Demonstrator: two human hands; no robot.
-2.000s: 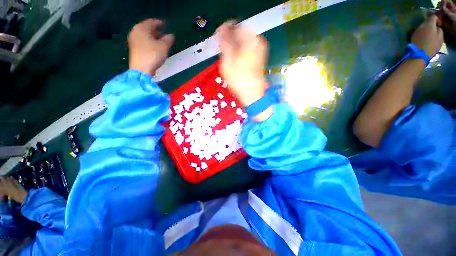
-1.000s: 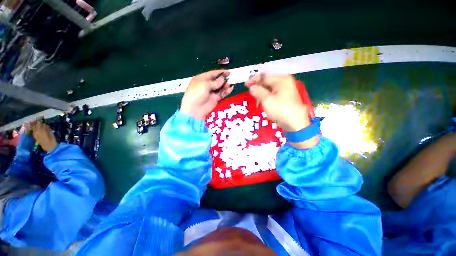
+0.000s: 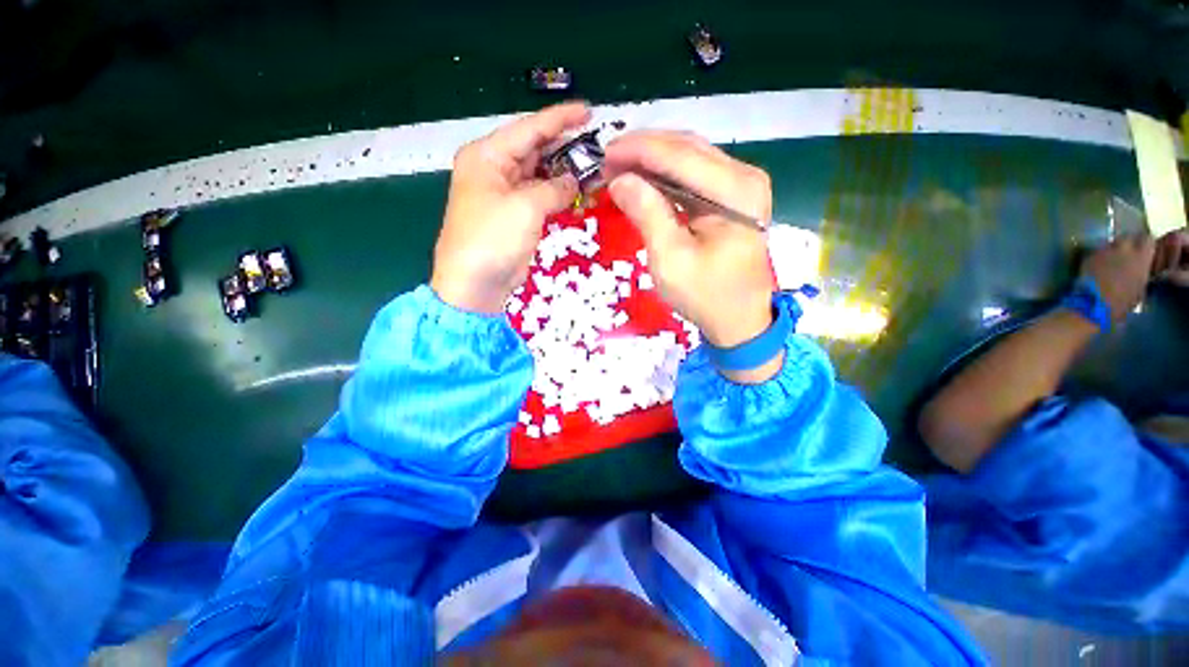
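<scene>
My left hand [image 3: 502, 202] holds a small black electronic module [image 3: 578, 156] with a shiny face between thumb and fingers, above the top edge of the red tray. My right hand [image 3: 698, 235] holds thin grey tweezers [image 3: 704, 198]; the tip end is at the module, but whether it touches cannot be told. The red tray [image 3: 593, 447] lies below both hands and holds a heap of small white pads [image 3: 574, 332]. My right hand and sleeve cover part of its right side.
Two modules [image 3: 550, 78] lie beyond the white edge strip [image 3: 326, 159]. More modules [image 3: 264, 271] lie at left, near a black component tray [image 3: 81, 341]. At right, a neighbour's hand [image 3: 1119, 271] is by a pale yellow strip [image 3: 1155, 170]. A blue sleeve [image 3: 65, 482] is at far left.
My hands have come together at the module, which now shows clearly with the tweezers. The view has shifted, and the neighbour's hand and pale yellow strip at right have come into view.
</scene>
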